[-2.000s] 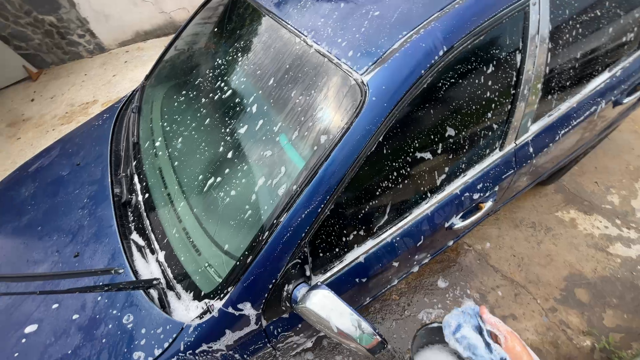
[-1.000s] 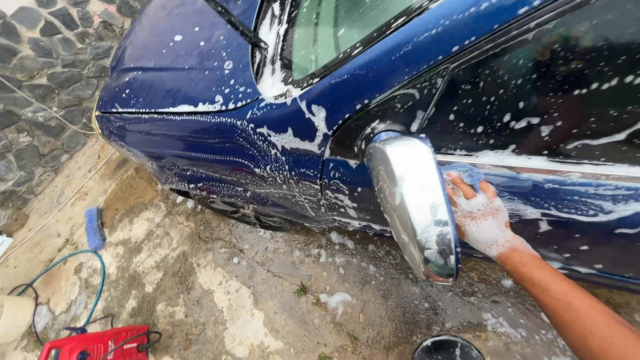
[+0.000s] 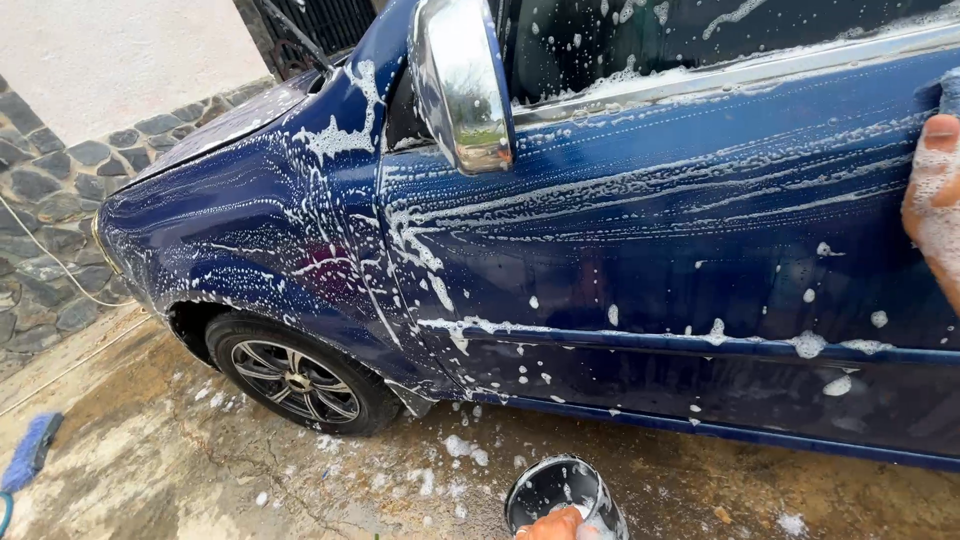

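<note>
My right hand [image 3: 934, 202], covered in suds and cut by the right edge, holds a blue cloth or sponge [image 3: 951, 91] against the soapy blue front door of a car [image 3: 637, 285]. At the bottom, my left hand [image 3: 555, 525] grips a black bucket [image 3: 517, 487] with foam inside; only the fingers show at its rim. Streaks of foam run along the door from the chrome side mirror [image 3: 472, 90] towards my right hand. Suds also cover the front fender [image 3: 247, 210].
A blue-bristled brush [image 3: 30, 450] lies on the wet concrete [image 3: 225, 480] at the lower left, beside a hose end. The front wheel [image 3: 300, 379] stands nearby. A thin cord [image 3: 56, 262] runs past the stone wall [image 3: 45, 187].
My right hand has moved along the door, away from the mirror, leaving foam streaks. The bucket shows more fully, with my left hand on it. The view has swung.
</note>
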